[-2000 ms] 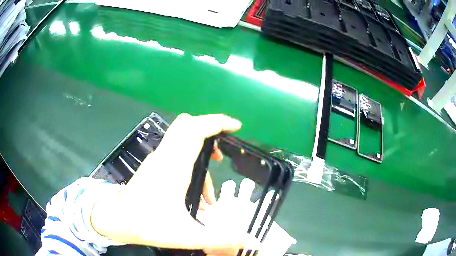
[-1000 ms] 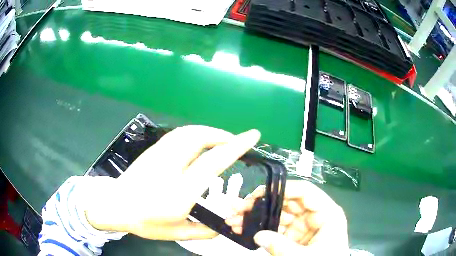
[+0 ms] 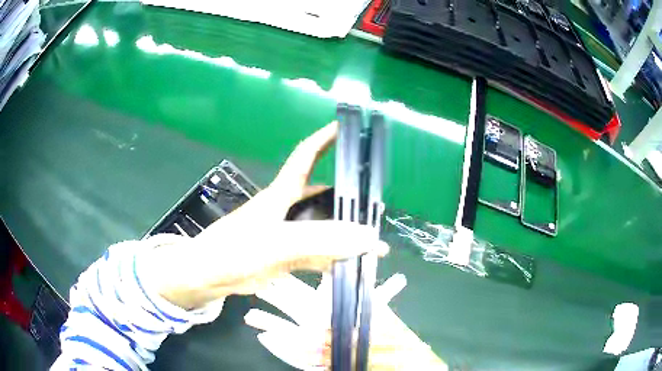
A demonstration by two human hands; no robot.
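Note:
A small stack of black phone middle frames (image 3: 348, 174) stands on edge in front of me, its long parallel edges facing the camera. My left hand (image 3: 290, 232) grips the stack from the left, with fingers across its edges. My right hand (image 3: 403, 348) is at the stack's lower end, holding it, and is partly cut off by the picture's bottom edge. A white glove (image 3: 290, 311) lies on the green bench below the hands, partly hidden by them. More phone housings (image 3: 199, 210) lie on the bench at the left, partly covered by my left forearm.
Two phone frames (image 3: 538, 192) lie right of a black-and-white strip (image 3: 472, 159). Clear film (image 3: 501, 262) is at the strip's end. Stacked black blister trays (image 3: 501, 51) stand at the back right on a red base. A white tray (image 3: 290, 11) is at the back. White scrap (image 3: 622, 327) lies right.
The frames have turned from showing their open face to standing edge-on and are raised. My right hand has moved down to their lower end. The view has shifted slightly.

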